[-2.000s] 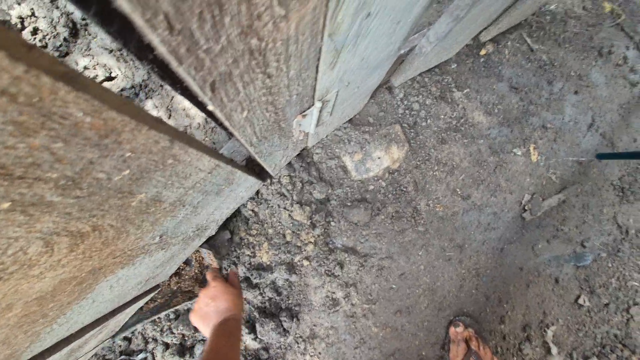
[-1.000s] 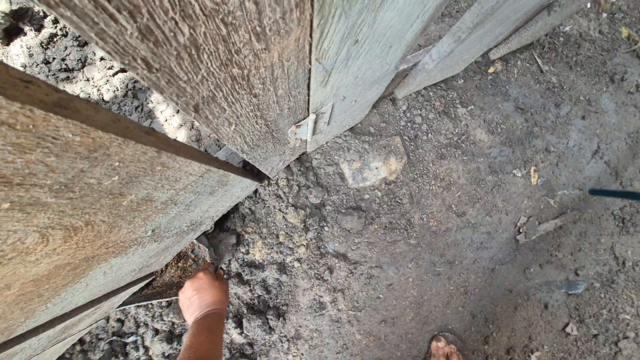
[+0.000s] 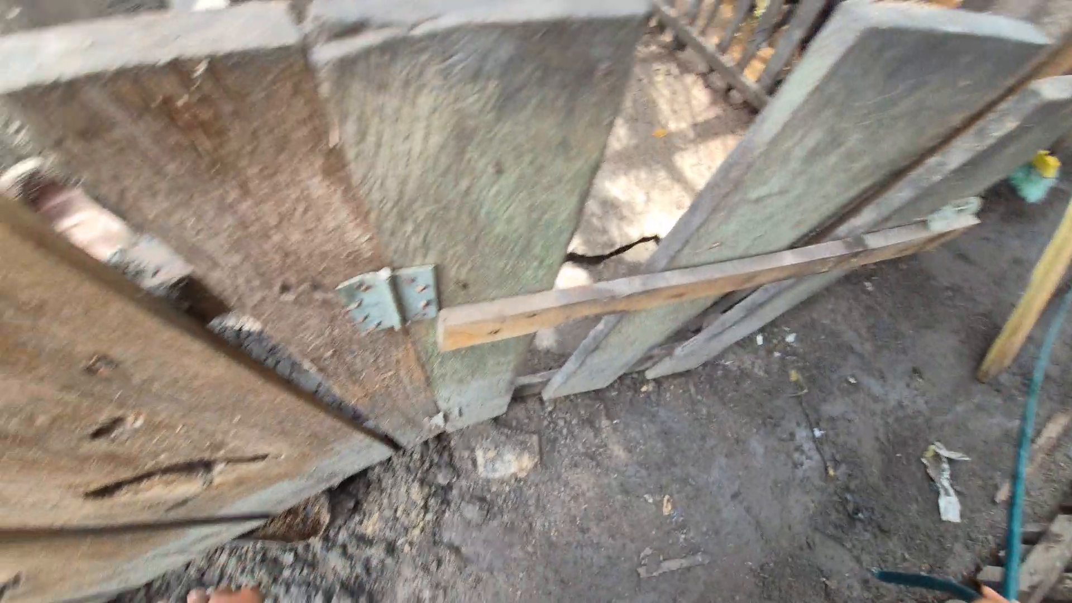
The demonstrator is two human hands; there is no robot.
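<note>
At the bottom edge, left of centre, only a small strip of skin shows, probably fingers of my left hand (image 3: pixel 224 595). It lies below the dark gap (image 3: pixel 295 517) under the weathered wooden boards (image 3: pixel 193 394); what it touches is hidden. A sliver of skin at the lower right corner seems to be my right hand (image 3: pixel 992 595), beside a dark teal rod or hose end (image 3: pixel 925 580). Whether it grips this is unclear. A metal hinge (image 3: pixel 389 297) joins two upright boards, and a wooden crosspiece (image 3: pixel 712 280) runs right from near it.
A flat stone (image 3: pixel 507 456) is set in the bare soil (image 3: pixel 586 519) by the boards' feet. On the right are a teal hose (image 3: pixel 1026 435), a yellowish pole (image 3: pixel 1026 301), scrap wood (image 3: pixel 1047 553) and a pale scrap (image 3: pixel 945 481). Slatted fencing (image 3: pixel 737 50) stands behind.
The view has swung up to the fence. My left hand, earlier plainly visible at the gap under the boards, is now almost out of view; the foot seen earlier has left the picture.
</note>
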